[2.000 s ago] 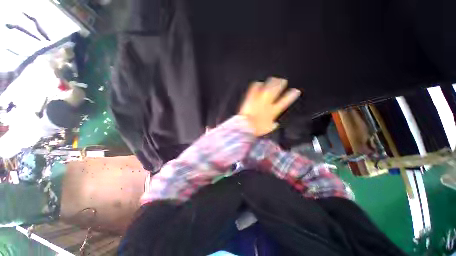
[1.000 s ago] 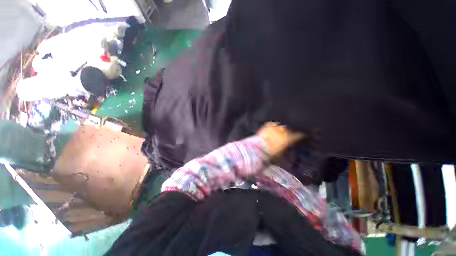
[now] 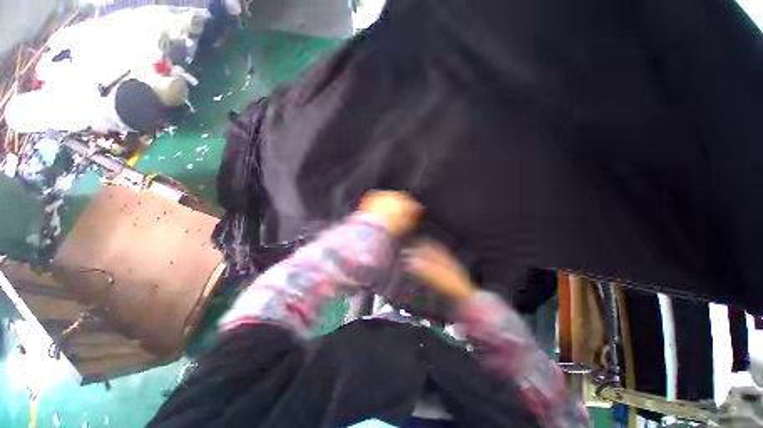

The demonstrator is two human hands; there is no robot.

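The wide black cloth fills the centre and right of the view and hangs down on the left in loose folds with a frayed, wrinkled edge. My left hand is blurred, with its fingers curled at the near part of the cloth, and seems to grip it. My right hand is just below and to the right of it, blurred, against the cloth's near edge. Its fingers are too smeared to tell whether they hold cloth.
An open brown cardboard box stands on the green floor at left. Pale fabric rolls lie in a pile at upper left. A metal bar and white and yellow strips show under the cloth at lower right.
My left hand has moved left across the cloth, its fingers spread at first and curled now. My right hand has come into view. The cloth has shifted and spread out at upper left.
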